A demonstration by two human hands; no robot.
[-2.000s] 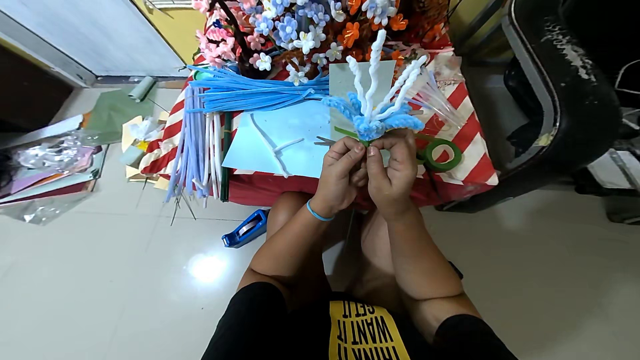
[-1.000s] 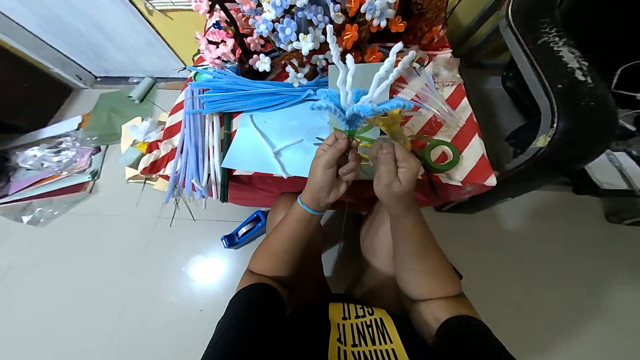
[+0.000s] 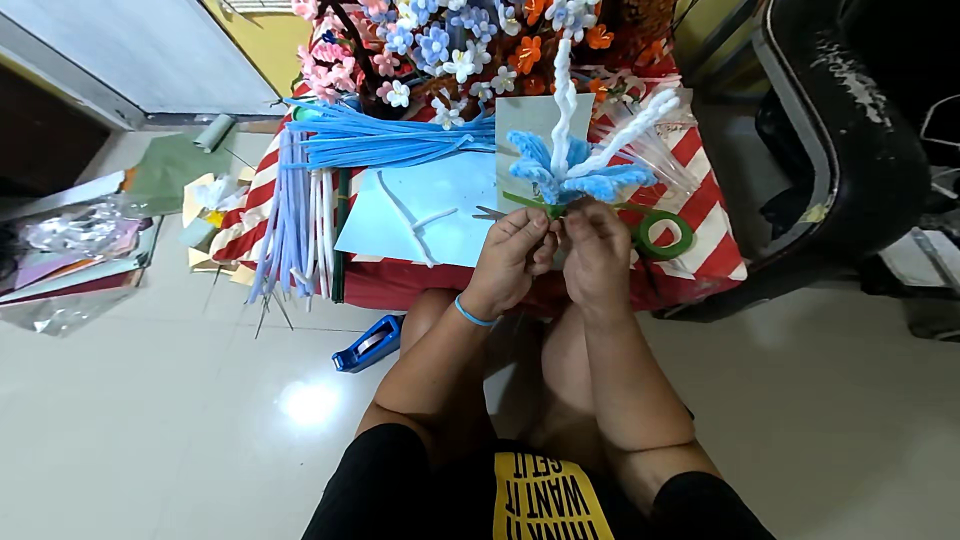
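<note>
A pipe-cleaner flower point(image 3: 559, 169) has fuzzy blue petals and wavy white strands rising from its middle. My left hand point(image 3: 517, 251) pinches its green-wrapped base. Close beside it, my right hand point(image 3: 598, 251) has its fingertips on the same base, where a strip of green tape shows. The roll of green tape point(image 3: 664, 235) lies on the cloth just right of my right hand. Scissor blades point(image 3: 489, 214) stick out left of the flower, their handles hidden. White pipe-cleaner pieces point(image 3: 412, 225) rest on the light blue sheet point(image 3: 367, 225).
Blue pipe cleaners point(image 3: 397, 140) and lilac ones point(image 3: 281, 217) lie at the table's left. Finished flowers point(image 3: 450, 52) fill the back. A blue tape dispenser point(image 3: 367, 345) is on the floor. A black chair point(image 3: 847, 142) stands at right; papers and plastic point(image 3: 82, 232) lie far left.
The flower has turned and tilted in my hands. My right hand was a little apart from the base one second ago and is now back against it.
</note>
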